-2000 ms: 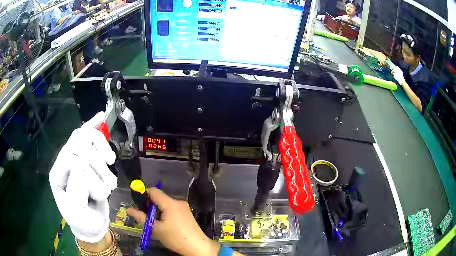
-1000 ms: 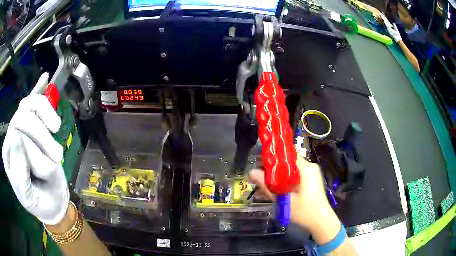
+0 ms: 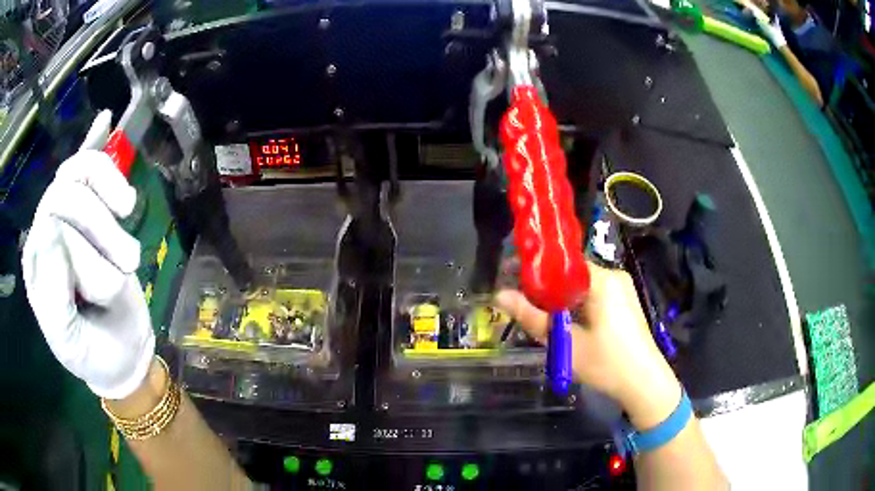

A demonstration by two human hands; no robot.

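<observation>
My left hand (image 3: 86, 278), in a white glove, is closed around the left toggle clamp's red handle (image 3: 119, 151). My bare right hand (image 3: 614, 336) is over the right station, partly hidden by the right red handle (image 3: 542, 201). It holds a blue-purple marker pen (image 3: 559, 360); a thin dark tip shows by its fingers, its tool not identifiable. One circuit board (image 3: 254, 321) lies under the left clear acrylic cover (image 3: 206, 362). Another board (image 3: 424, 326) lies at the right station, its right end hidden by my hand.
The black fixture has green buttons (image 3: 324, 467) and a red light (image 3: 616, 464) in front, and a red-digit display (image 3: 278, 152) behind. Right of it are a tape roll (image 3: 656, 209) and a black pouch (image 3: 696, 268). A green conveyor (image 3: 739, 105) runs beyond; a person's arm shows there.
My right hand has moved from the left station to the right one with the marker. The yellow-topped tool seen beside it earlier no longer shows. The view has tilted down. My left hand stays on its handle.
</observation>
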